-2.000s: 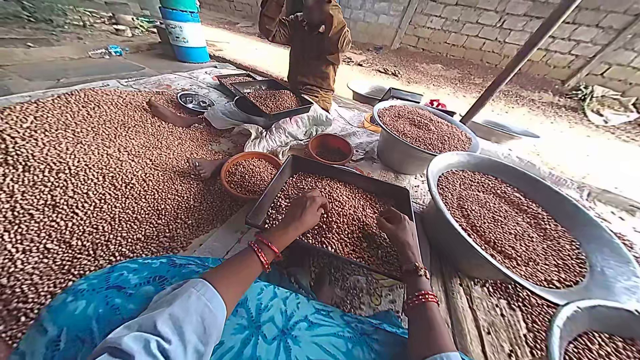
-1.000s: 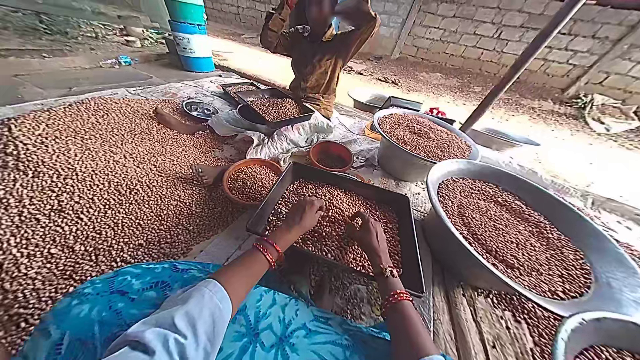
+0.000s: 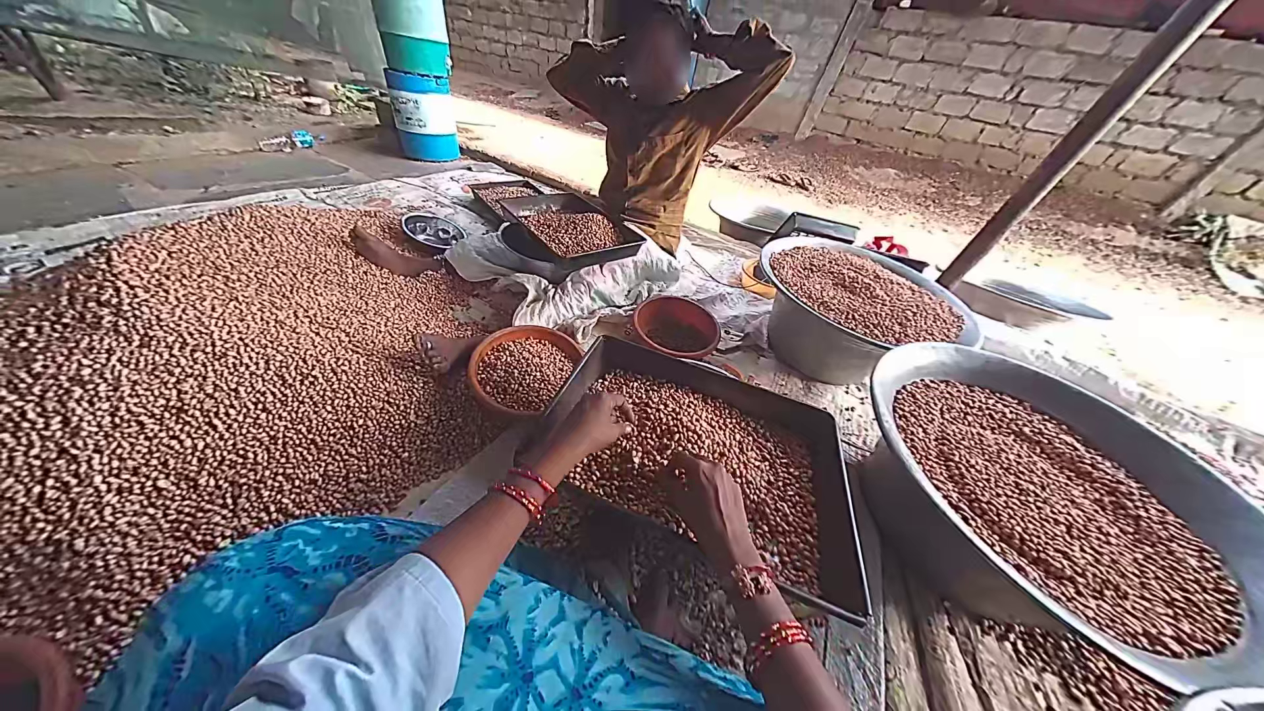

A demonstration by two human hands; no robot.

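In the head view a dark rectangular metal tray (image 3: 839,513) lies in front of me, filled with small brown nuts or seeds (image 3: 681,415). My left hand (image 3: 592,423) is over the tray's left part, its fingers bent together just above the nuts. Near the tray's middle, my right hand (image 3: 703,494) reaches down with curled fingers at the nuts. Whether either hand pinches a nut cannot be made out. An orange bowl (image 3: 523,369) of the same nuts stands against the tray's left corner, and a second orange bowl (image 3: 677,327) with dark contents sits behind it.
A large heap of nuts (image 3: 217,395) spreads on the left. Two big metal basins, one nearer (image 3: 918,464) and one farther (image 3: 820,331), hold nuts at the right. Across from me a person (image 3: 657,138) sits with raised arms behind other trays (image 3: 568,232). A slanted pole (image 3: 1086,138) stands behind.
My right hand has moved left from the tray's right side toward its middle. The person opposite has raised both arms to the head.
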